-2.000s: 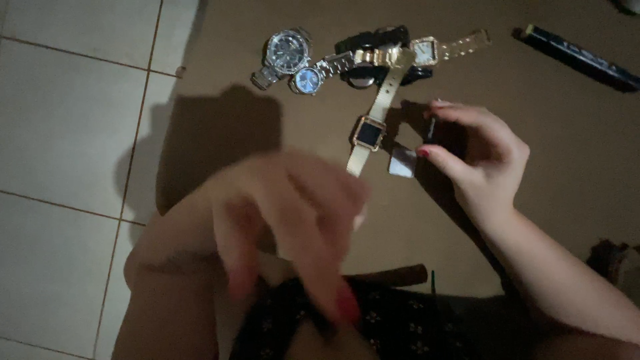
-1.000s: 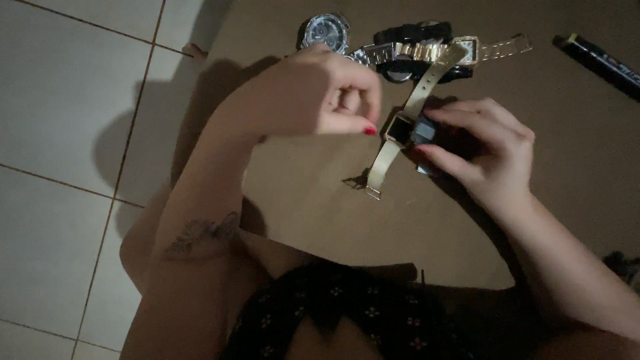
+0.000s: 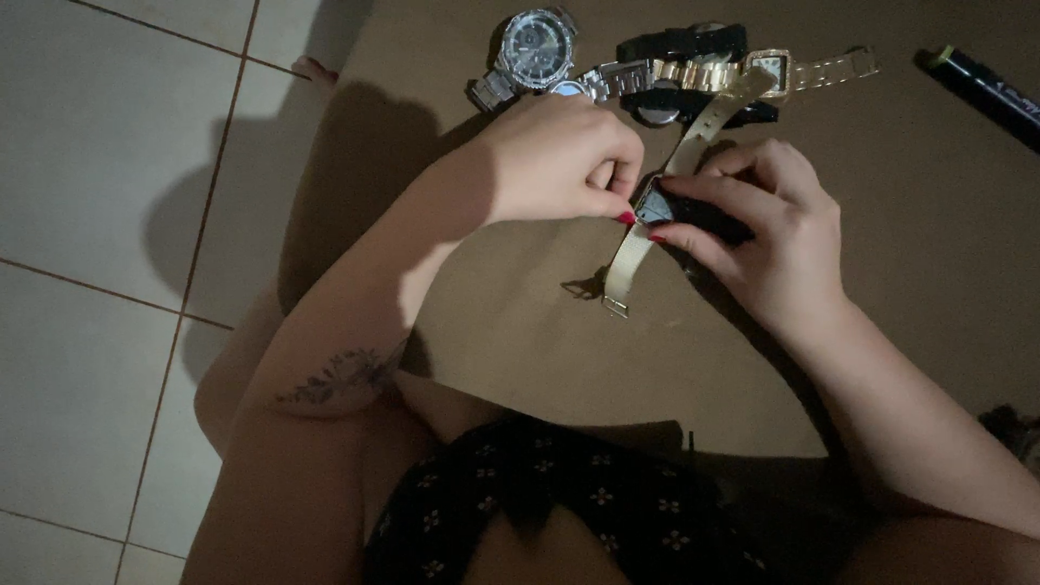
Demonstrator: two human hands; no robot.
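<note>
A wristwatch with a pale cream strap [image 3: 626, 264] lies slantwise on the brown surface, its buckle end toward me. My right hand [image 3: 776, 231] pinches a small flat grey piece [image 3: 655, 207] between thumb and forefinger, at the watch's case, which it largely covers. What the piece is, I cannot tell. From the left, my left hand [image 3: 573, 166] meets the case edge with thumb and forefinger tips close together; whether it grips the case is unclear. Above lie a large silver wristwatch [image 3: 536, 49], a smaller silver watch with a blue dial [image 3: 568, 88] and a gold rectangular watch [image 3: 768, 73].
Black straps or watches [image 3: 682, 42] lie under the gold bracelet. A dark marker pen [image 3: 987, 93] rests at the upper right. The brown surface [image 3: 520, 309] borders a tiled floor [image 3: 89, 203] on the left. Dark patterned clothing is at the bottom.
My left hand has moved from low in front of me up to the watch's case. My right hand has brought the small flat piece from beside the watch onto its case.
</note>
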